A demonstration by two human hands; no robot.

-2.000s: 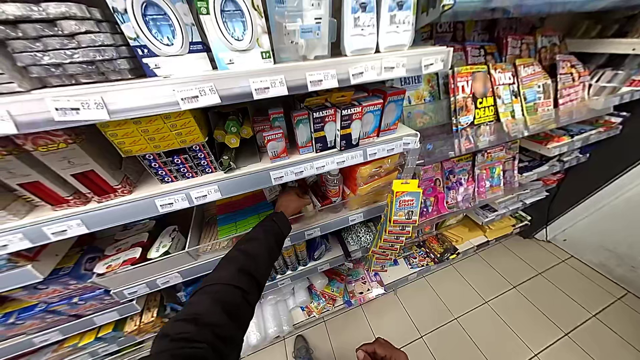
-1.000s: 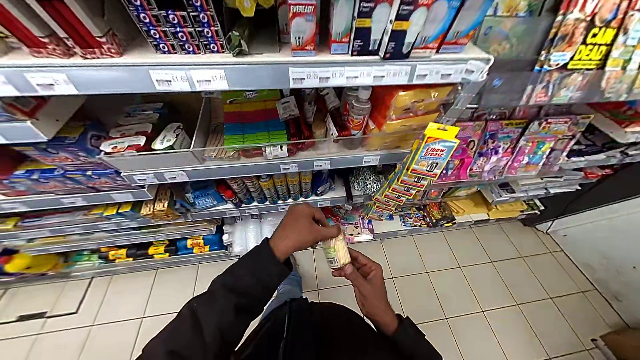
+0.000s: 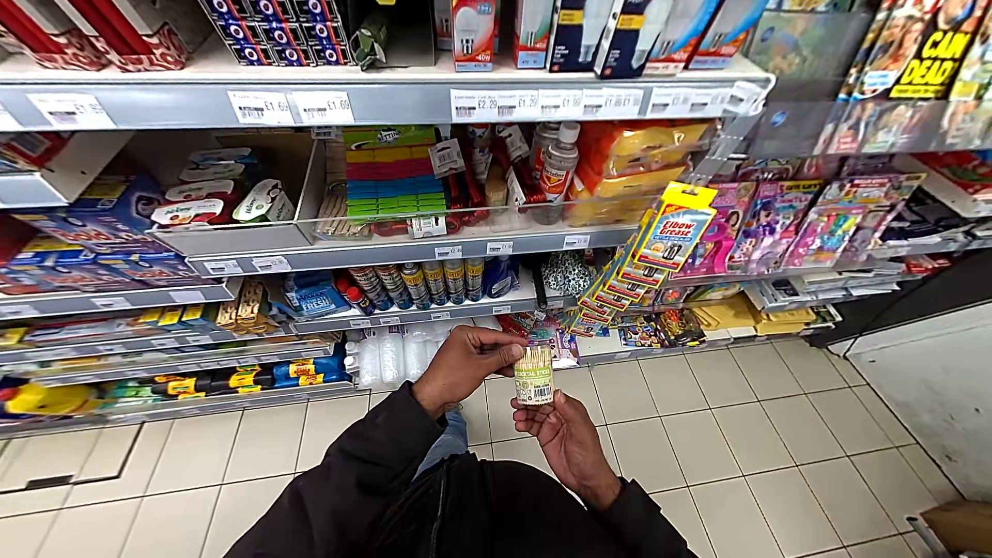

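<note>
A small clear tub of wooden cocktail sticks (image 3: 534, 377) is held upright between my two hands, its green and white label facing me. My left hand (image 3: 474, 364) pinches the tub's upper left edge between thumb and fingers. From below and to the right, my right hand (image 3: 566, 442) supports its base with thumb and fingertips. Beyond the hands, a shelf tray holds coloured clothes pegs (image 3: 397, 182), wooden sticks and a clear plastic bottle with a white cap (image 3: 558, 164).
Boxed light bulbs (image 3: 474, 35) stand on the shelf above. Hanging Elbow Grease packets (image 3: 674, 229) jut out at the shelf's right end, beside magazines (image 3: 837, 221). Spray cans (image 3: 434, 280) line a lower shelf. A tiled floor (image 3: 721, 434) lies below.
Two seconds ago my left arm reached into the shelf tray and my right hand was low and apart. Now both hands hold the tub in front of my body, as they did one second ago.
</note>
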